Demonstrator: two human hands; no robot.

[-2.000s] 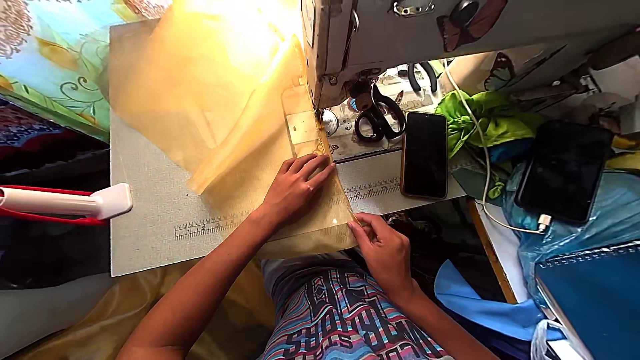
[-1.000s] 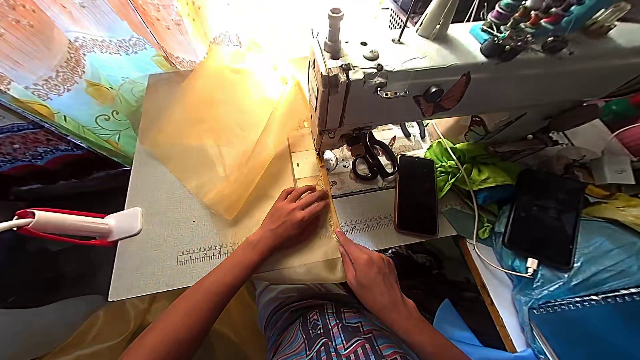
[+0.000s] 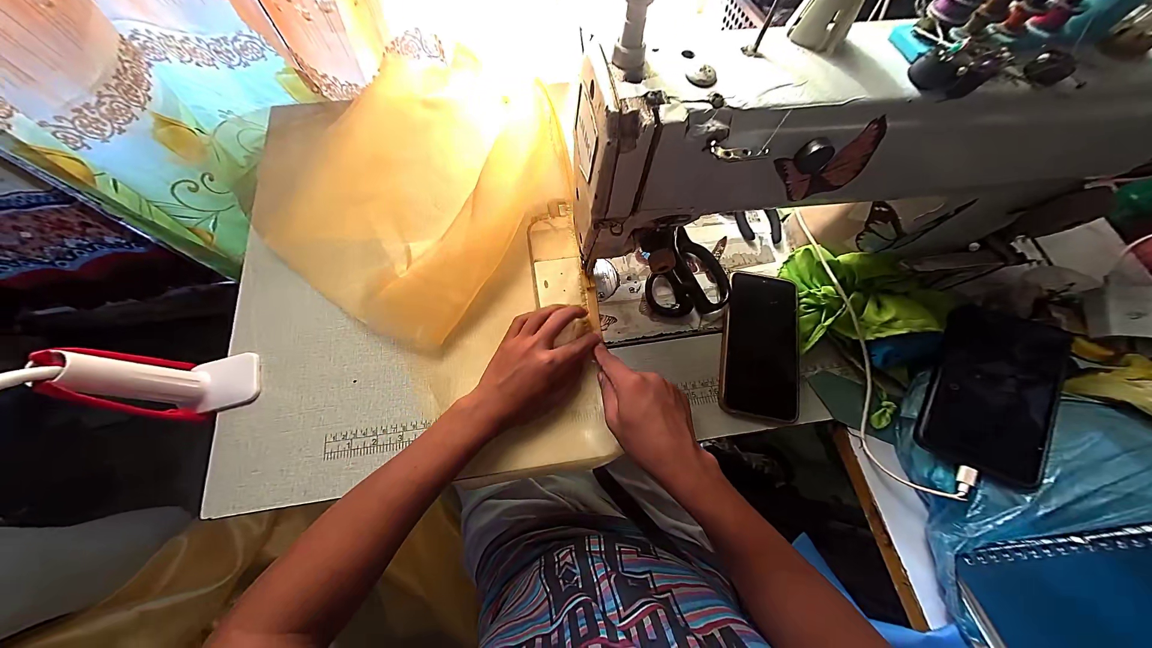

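Sheer yellow fabric (image 3: 387, 243) lies over the sewing table (image 3: 306, 360) and drapes off its front edge. Its right edge runs beneath the needle area of a white sewing machine (image 3: 684, 144). My left hand (image 3: 537, 364) rests on the fabric just in front of the needle area, fingers bent over its edge. Close beside it, my right hand (image 3: 650, 409) has its thumb and forefinger at the same fabric edge, pinching it; the fingertips of both hands nearly meet. The needle tip itself is too small to make out.
Black-handled scissors (image 3: 688, 274) and a smartphone (image 3: 760, 346) lie right of the needle area. Further right are green cloth (image 3: 864, 301), a tablet-like device (image 3: 994, 396) with a white cable, and a blue spiral notebook (image 3: 1062, 585). A white-and-red clamp-like object (image 3: 144, 382) juts over the table's left edge.
My right hand has moved up along the fabric edge, from near the table's front to beside my left hand. The view has shifted, showing more of the machine's top.
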